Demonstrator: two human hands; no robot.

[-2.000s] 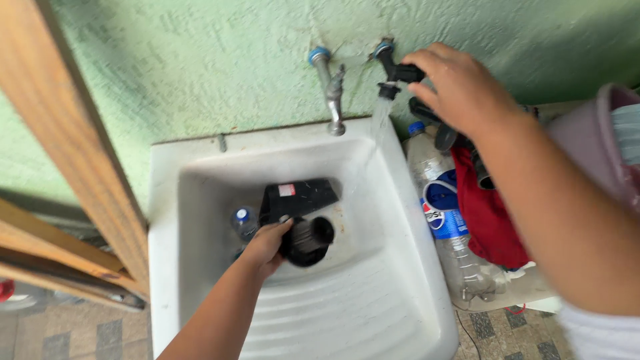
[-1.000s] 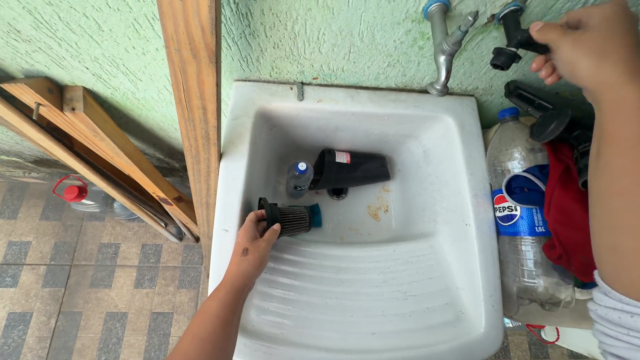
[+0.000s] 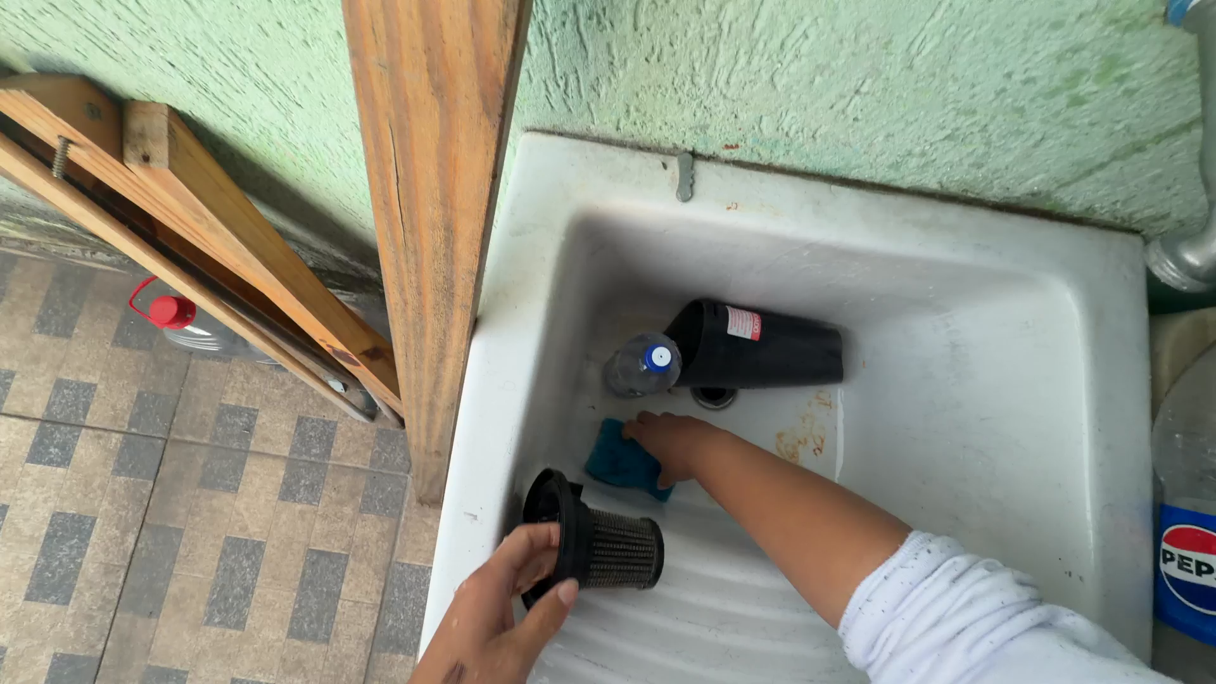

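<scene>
My left hand [image 3: 513,598] grips the black rim of a cylindrical filter [image 3: 622,551] with a pleated, mesh-like body, tilted sideways over the ribbed part of the white laundry sink [image 3: 978,418]. Just above it, my right hand [image 3: 679,446] has its fingers on a blue-green sponge [image 3: 622,461] at the sink's left side. Beyond lies a black plastic container [image 3: 779,347] with a red and white label, on its side, open end to the left. A small clear bottle with a blue cap [image 3: 646,366] touches or nearly touches that end. The drain [image 3: 713,396] shows beneath the container.
A wooden post [image 3: 432,237] rises at the sink's left edge, and wooden boards [image 3: 247,256] lean on the green wall. Behind them a red-capped jug [image 3: 185,318] is on the tiled floor. A metal tap [image 3: 1183,256] and a Pepsi bottle [image 3: 1187,570] are at the right.
My right hand has left the black tap and come down into the sink to the sponge. The left hand still holds the filter. Water ran from the tap two seconds ago. The view has swung left.
</scene>
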